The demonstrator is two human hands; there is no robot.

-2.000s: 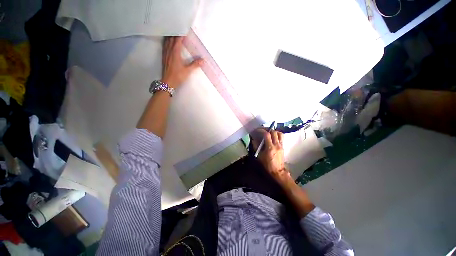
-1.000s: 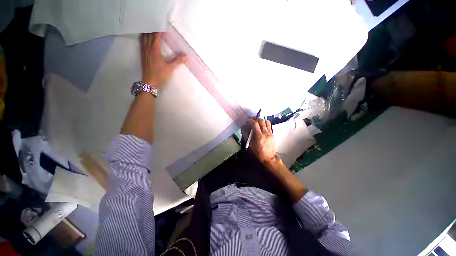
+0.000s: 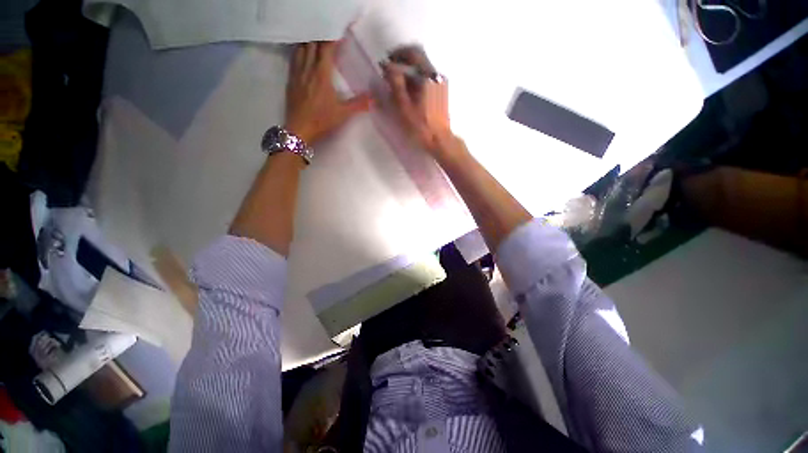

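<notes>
White pattern paper [image 3: 496, 53] covers the table, its right part washed out by glare. A clear pinkish pattern ruler [image 3: 415, 172] lies slanting across it. My left hand [image 3: 317, 99] lies spread beside the ruler's upper part, thumb reaching onto the ruler. My right hand [image 3: 418, 102] is at the ruler's upper right edge and holds a pen [image 3: 409, 69] in its fingers, over the paper. The pen's tip is too blurred to place exactly. A dark grey block [image 3: 560, 122] lies on the paper to the right.
Cut pattern pieces [image 3: 137, 311], a tan strip [image 3: 174, 279] and a white paper roll [image 3: 81, 367] lie at left. A cord [image 3: 716, 25] lies on a black surface at top right. Plastic scraps [image 3: 651, 199] lie on the green floor. Another pale surface [image 3: 709, 327] is at lower right.
My right hand has moved with the pen from the ruler's lower end, near my body, up along the ruler to its upper part. My left hand has stayed beside the ruler.
</notes>
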